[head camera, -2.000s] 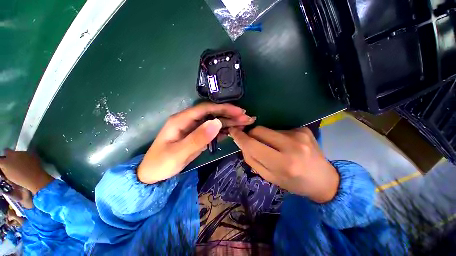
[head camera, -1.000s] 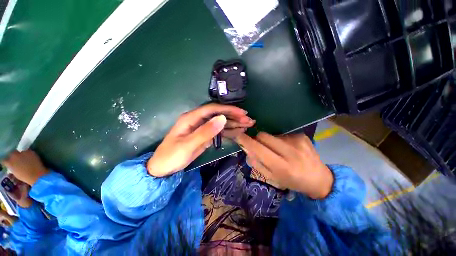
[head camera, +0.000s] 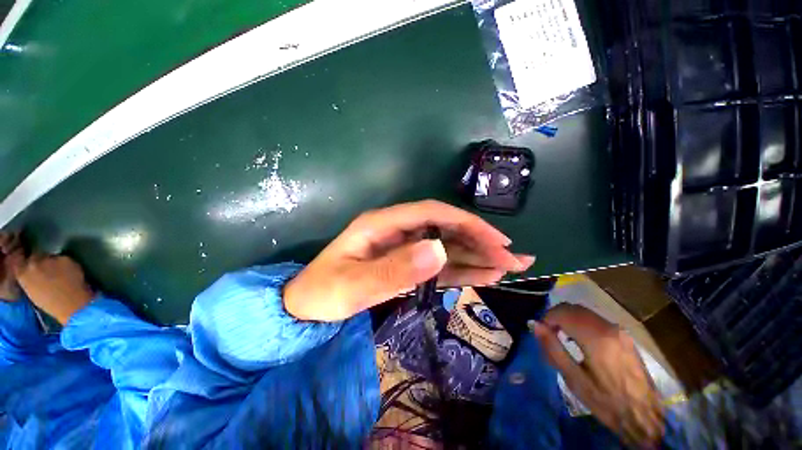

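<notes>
My left hand (head camera: 409,255) is above the bench's front edge, its thumb against its fingers. It pinches a thin dark part (head camera: 427,290), mostly hidden by the thumb, with its end pointing down. My right hand (head camera: 602,365) is apart from it at the lower right, below bench level, blurred, with fingers bent; I cannot tell whether it holds anything. A black squarish device body (head camera: 504,180) with pale dots and a white label lies on the dark green bench (head camera: 378,132), beyond my left hand.
A clear bag with white paper (head camera: 547,53) and a blue piece (head camera: 546,131) lie at the back. Black compartment trays (head camera: 725,123) stand right, above a brown carton (head camera: 655,303). White scraps (head camera: 274,189) lie left. Another person's hand (head camera: 54,283) is far left.
My right hand has parted from my left and moved down and right. My left hand still pinches the dark part. The view has turned, so the device body appears further right.
</notes>
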